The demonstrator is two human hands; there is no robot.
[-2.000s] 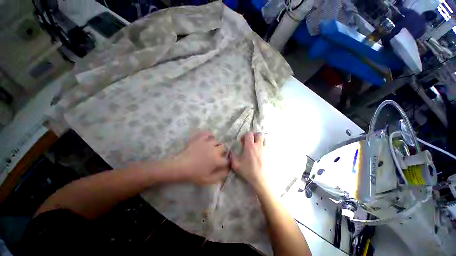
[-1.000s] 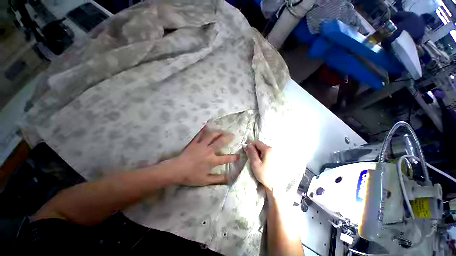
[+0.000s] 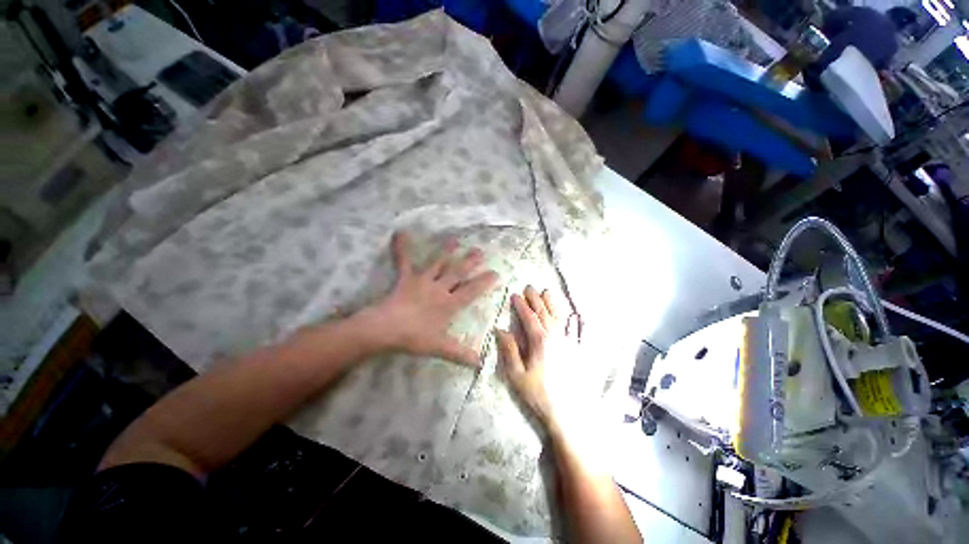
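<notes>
A large beige-grey patterned fabric piece (image 3: 287, 234) lies over the white table (image 3: 659, 239), with folds at its far side and a seam line running between my hands. My left hand (image 3: 436, 303) lies flat on the fabric with its fingers spread. My right hand (image 3: 528, 345) rests on the fabric just to the right of the seam line, fingers slightly bent, the two hands close but apart. Neither hand visibly holds anything. The fabric's right part is washed out by bright light.
The sewing machine head (image 3: 701, 377) stands at the right, with a flexible lamp neck (image 3: 823, 228) and a yellow-labelled can (image 3: 878, 391). Blue bins (image 3: 733, 90) are behind at the right. Another machine (image 3: 64, 159) is at the far left.
My left hand has moved slightly up and spread flat. My right hand has let go of the fabric pinched near the seam and now rests on it. The fabric between them lies flatter.
</notes>
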